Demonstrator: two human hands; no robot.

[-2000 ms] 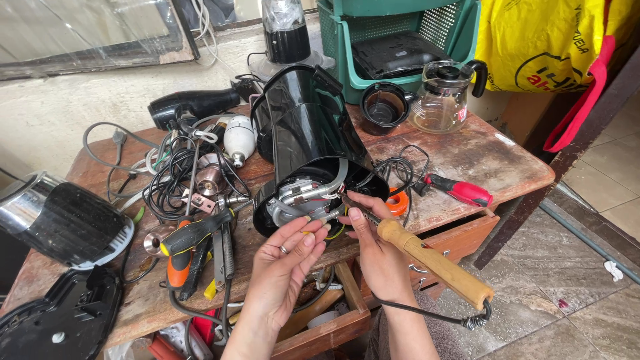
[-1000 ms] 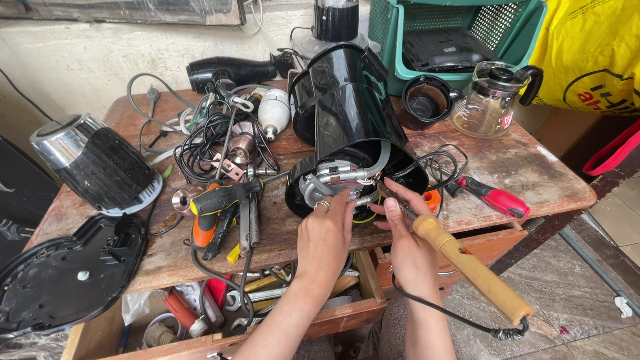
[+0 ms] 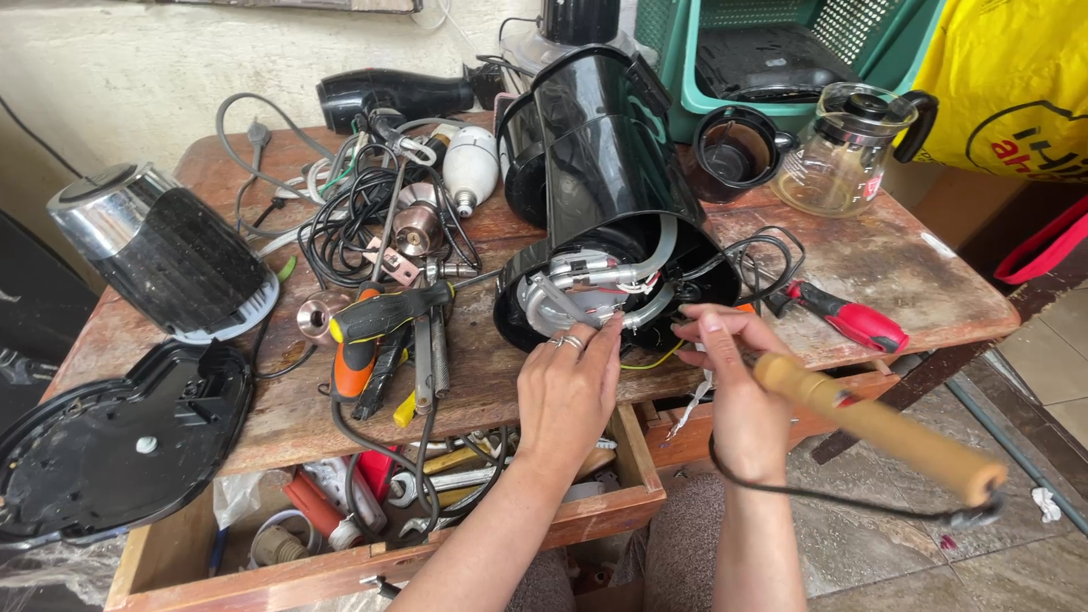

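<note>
A black coffee maker (image 3: 625, 161) lies on its side with its open base facing me, showing a metal heating element (image 3: 544, 306) and grey hoses. My left hand (image 3: 574, 382), with a ring on it, has its fingertips at the lower edge of the element; whether they pinch a wire cannot be made out. My right hand (image 3: 744, 399) holds a soldering iron by its wooden handle (image 3: 875, 425), which points to the lower right; its tip is hidden. A strip of whitish material (image 3: 693, 404) hangs by the right fingers. A yellow wire (image 3: 653, 357) runs below the base.
Screwdrivers (image 3: 391, 313), pliers and tangled cables (image 3: 353, 221) lie left of the coffee maker, near a light bulb (image 3: 470, 166). Farther left are an electric kettle (image 3: 170, 255) and a black base cover (image 3: 127, 433). A glass carafe (image 3: 837, 161) stands right. An open drawer (image 3: 578, 518) holds tools.
My right hand has drawn slightly away from the coffee maker's base with the soldering iron. My left hand stays at the base. The whitish strip now shows by my right fingers.
</note>
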